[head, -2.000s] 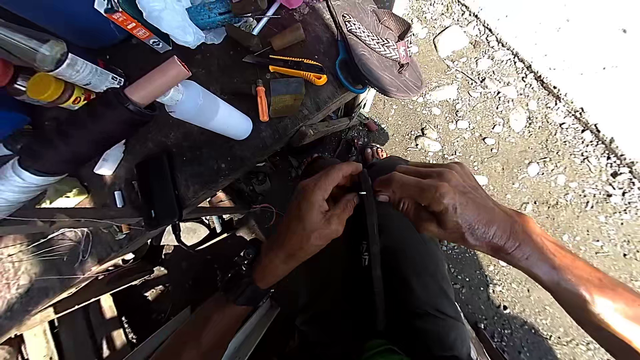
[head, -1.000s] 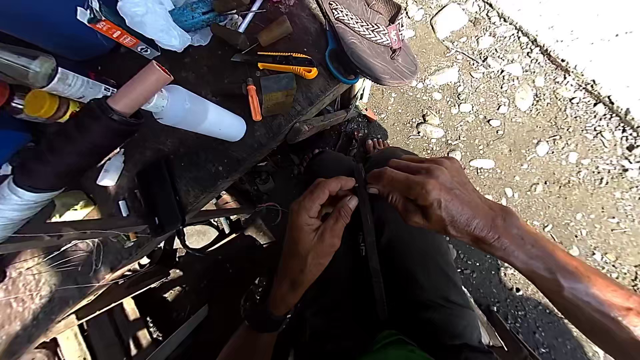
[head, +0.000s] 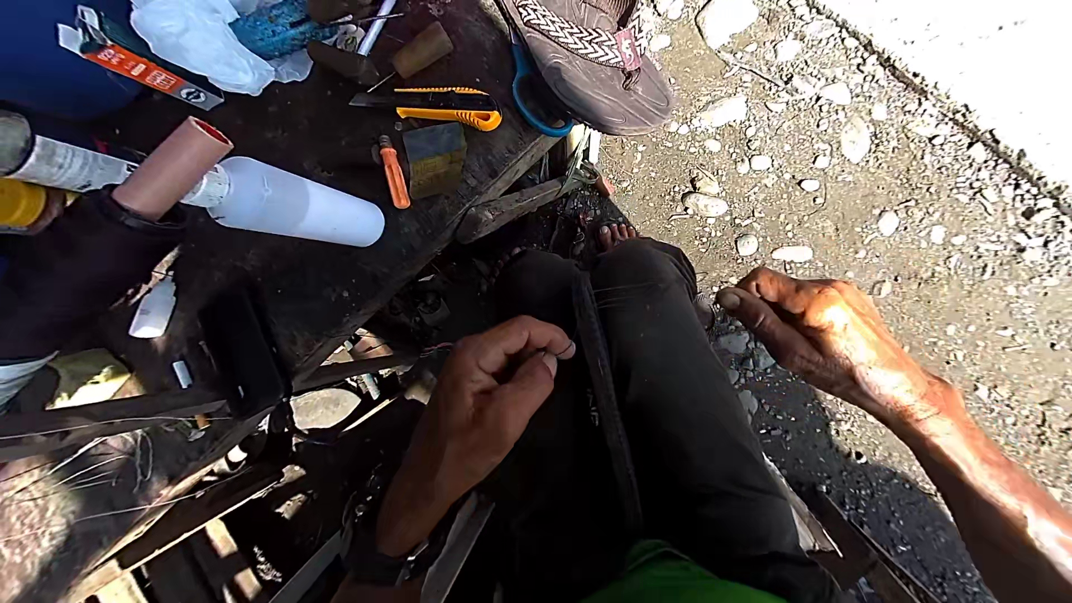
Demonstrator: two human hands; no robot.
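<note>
A long dark strip [head: 607,394] lies lengthwise between my knees. My left hand [head: 507,385] is just left of its upper part, thumb and index finger pinched together on a thin dark piece, perhaps thread or a needle, too small to name. Out to the right, over the gravel, my right hand [head: 787,331] is raised with thumb and index finger pressed together. Faint thin lines cross the trousers between the hands; whether the right fingers hold a thread cannot be told.
On the dark wooden table at left are a yellow utility knife [head: 452,106], an orange-handled tool [head: 394,173], a sharpening block [head: 435,159], a white bottle [head: 297,201], blue-handled scissors [head: 536,92], a flip-flop [head: 603,63] and a large spool of dark thread [head: 84,260]. Stony ground [head: 754,209] lies at right.
My right hand has moved away to the right from the strip, where both hands were together. My left hand remains beside the strip.
</note>
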